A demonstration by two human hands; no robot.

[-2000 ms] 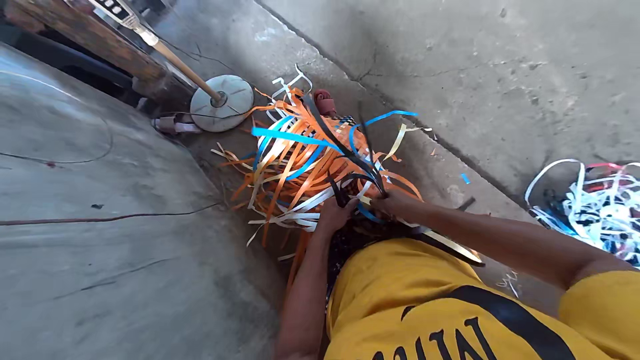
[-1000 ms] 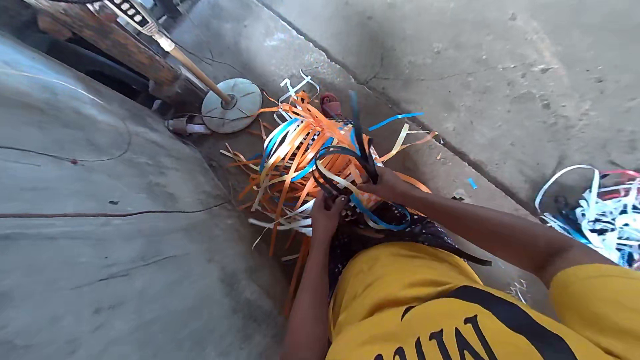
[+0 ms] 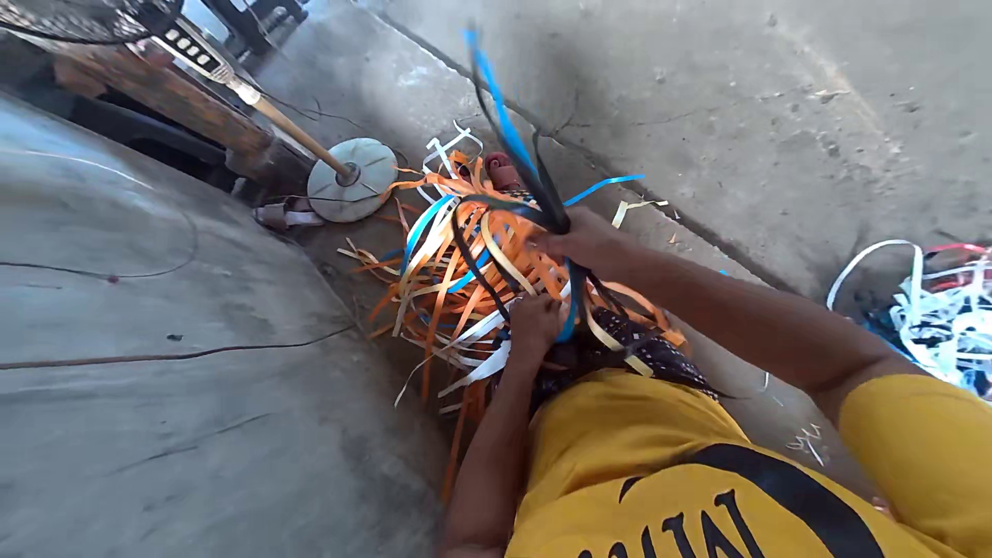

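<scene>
My right hand (image 3: 593, 242) is closed around a bundle of black and blue plastic straps (image 3: 542, 186), whose loose ends stick up past it and blur at the tips. Closer to my body, my left hand (image 3: 535, 322) is closed on straps at the near side of the heap; its fingertips are partly hidden. Black, cream and blue straps loop between the two hands. Beneath and beyond them lies a tangled heap of mostly orange straps (image 3: 457, 287), mixed with white, blue and cream ones, over my lap and legs.
A pedestal fan's round base (image 3: 372, 182) stands beyond the heap at the left, near a wooden beam (image 3: 170, 101). A grey concrete surface (image 3: 194, 418) fills the left side. Another pile of white straps (image 3: 945, 318) lies on the concrete floor at the right.
My right hand has moved away from my left hand and my body, with the black and blue straps in it. Their ends now reach up and across the floor's seam.
</scene>
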